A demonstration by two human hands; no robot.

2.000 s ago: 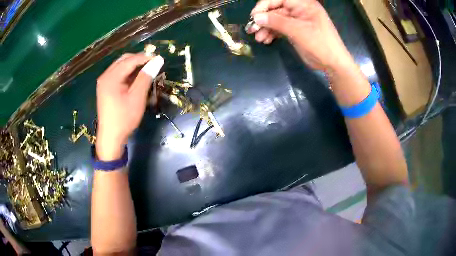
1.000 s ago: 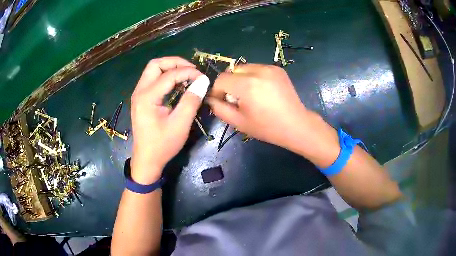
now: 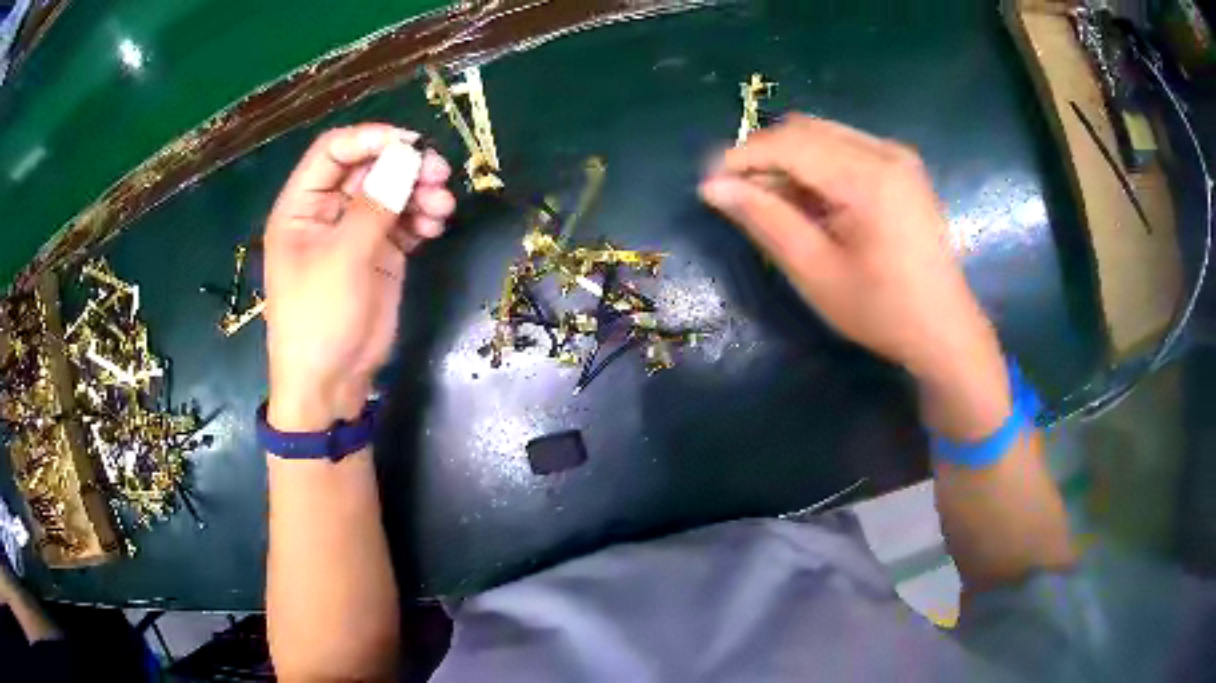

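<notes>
A loose pile of brass contact strips with dark lead wires (image 3: 587,287) lies on the dark green mat between my hands. My left hand (image 3: 334,254) is left of the pile, its white-wrapped thumb bent against the fingers; a small dark tip shows there, but what it holds is unclear. Brass strips (image 3: 470,127) stand out just right of its fingertips, with contact unclear. My right hand (image 3: 847,227) is blurred, right of the pile, thumb and fingertips close together; any held thing cannot be made out. Another brass strip (image 3: 754,104) is just beyond its fingers, partly hidden.
A tan tray (image 3: 83,500) with brass pieces is at the left, more strips (image 3: 147,440) heaped beside it. A few strips (image 3: 240,304) lie near my left wrist. A black pad (image 3: 556,452) lies in front. A tan board (image 3: 1134,254) with a dark rod is at the right.
My hands were together over the pile and have moved apart, left hand leftwards and right hand rightwards. The pile is uncovered, and brass strips now show beside my left fingertips.
</notes>
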